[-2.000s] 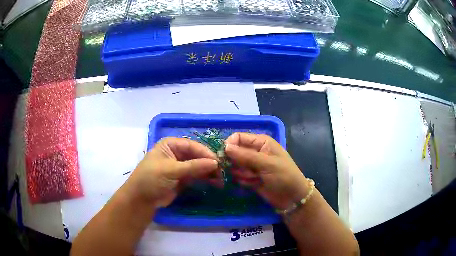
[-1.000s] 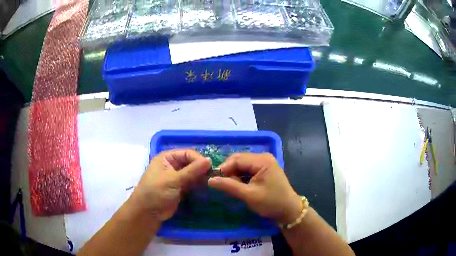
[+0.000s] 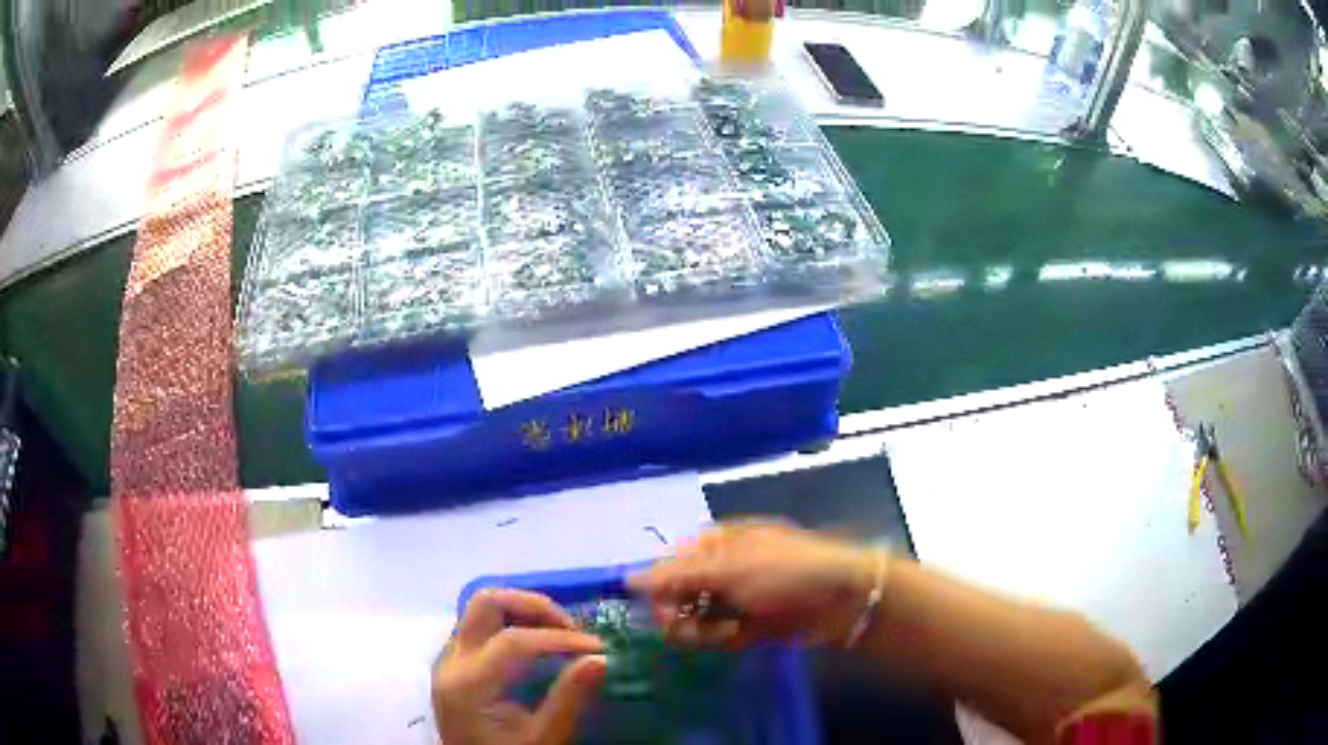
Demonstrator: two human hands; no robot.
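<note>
My right hand (image 3: 765, 585) is blurred, raised over the back right of the shallow blue tray (image 3: 503, 585), its fingers curled round small dark and silver pieces that look like small circuit boards (image 3: 699, 603). My left hand (image 3: 503, 672) is low over the tray's left side, thumb and forefinger close together beside green pieces (image 3: 629, 662) in the tray. Whether it pinches a piece is too blurred to tell. The tray's front is cut off by the bottom edge.
Behind the tray stands a long blue bin (image 3: 583, 444) with a clear compartment tray (image 3: 561, 218) full of small boards on it. Pink bubble wrap (image 3: 197, 611) lies left. A black mat (image 3: 816, 502), a white sheet (image 3: 1056, 539) and yellow-handled pliers (image 3: 1213, 488) are right. A phone (image 3: 842, 73) lies far back.
The view has tilted up, so the bin and compartment tray sit lower in the picture. My hands, together at the tray's middle before, are now apart; my right hand has moved right and away.
</note>
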